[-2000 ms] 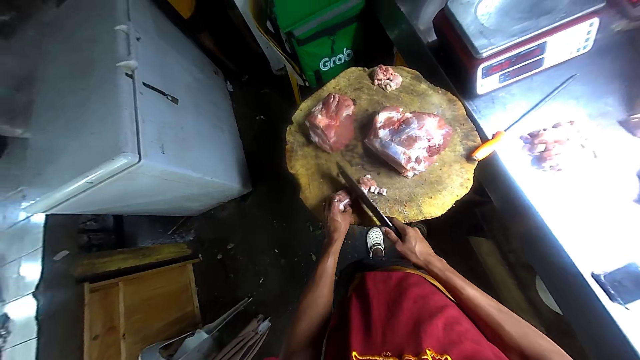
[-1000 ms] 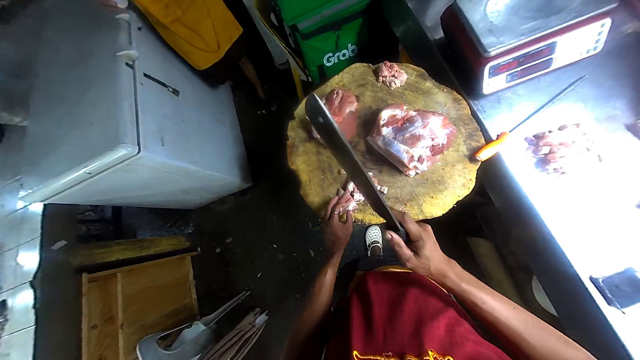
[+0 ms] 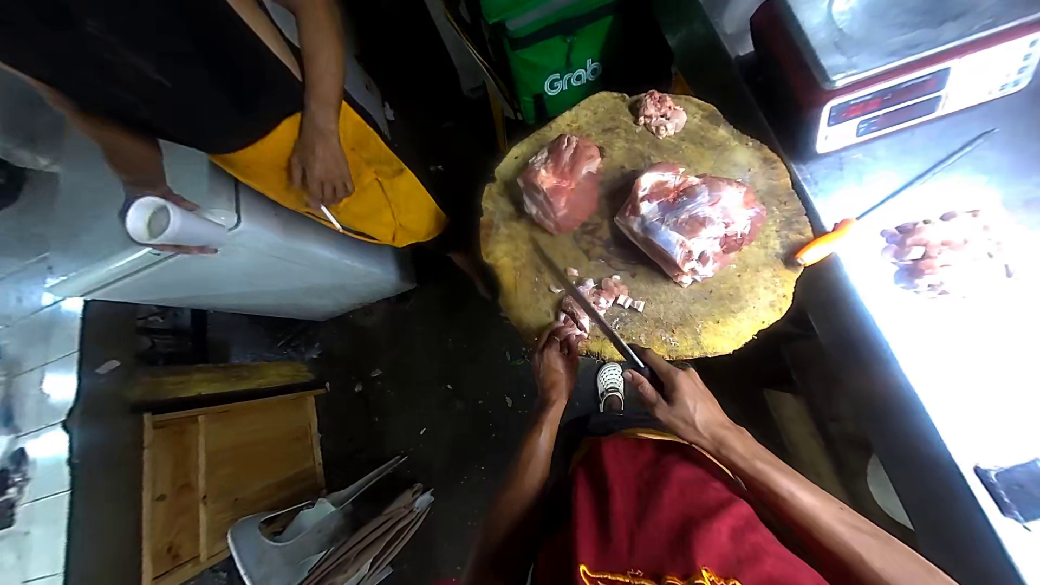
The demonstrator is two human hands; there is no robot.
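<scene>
At the near edge of a round wooden chopping block [image 3: 520, 284], my left hand [image 3: 557, 366] holds a small strip of meat [image 3: 575, 318]. My right hand [image 3: 678, 398] grips the dark handle of a long knife [image 3: 597, 315], whose blade lies edge-on across the strip, beside small cut pieces [image 3: 609, 292]. Farther back on the block sit a large piece of raw meat [image 3: 691, 219], a smaller red piece [image 3: 561, 183] to its left, and a little heap of scraps [image 3: 662, 113] at the far edge.
On the metal counter at right are a digital scale [image 3: 902, 65], an orange-handled sharpening steel [image 3: 829, 242] touching the block's side, and meat pieces [image 3: 946, 252]. A co-worker [image 3: 162, 73] holding a white cup [image 3: 171, 223] stands by a white chest freezer [image 3: 325, 272]. A green bag [image 3: 561, 57] stands behind the block.
The knife was raised over the block one second ago and is now down at the strip by my left hand. The co-worker has come farther into view at the left.
</scene>
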